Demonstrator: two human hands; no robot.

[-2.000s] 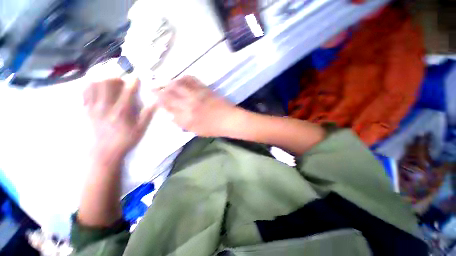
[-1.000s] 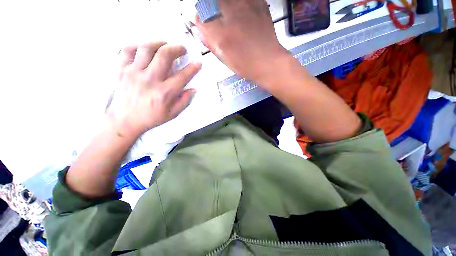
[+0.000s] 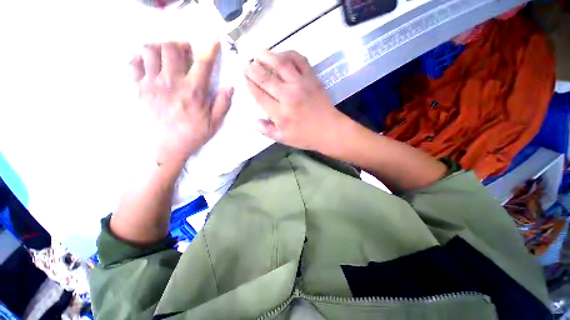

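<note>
White fabric [image 3: 215,156] lies on the white machine table and hangs over its near edge toward the lap; overexposure hides most of its outline. My left hand [image 3: 178,94] lies palm down on the fabric, fingers apart. My right hand [image 3: 287,94] is right of it, fingers bent and close together at the cloth; whether it pinches the fabric cannot be told. The presser foot area [image 3: 232,45] is a small metal part just beyond and between the hands. A dark ribbed knob [image 3: 230,7] is above it at the top edge.
A smartphone [image 3: 369,9] lies at the top, cut off by the frame. A grey ruler [image 3: 381,50] runs along the near table edge. An orange-red cloth [image 3: 481,94] is heaped at the right. Below it is a white box [image 3: 531,178] with scraps. Blue material [image 3: 187,219] shows under the table edge.
My right hand has come down from the knob to the cloth beside the presser foot. My left hand has stayed on the fabric, its fingers straighter. The view has shifted, and the scissors are out of view.
</note>
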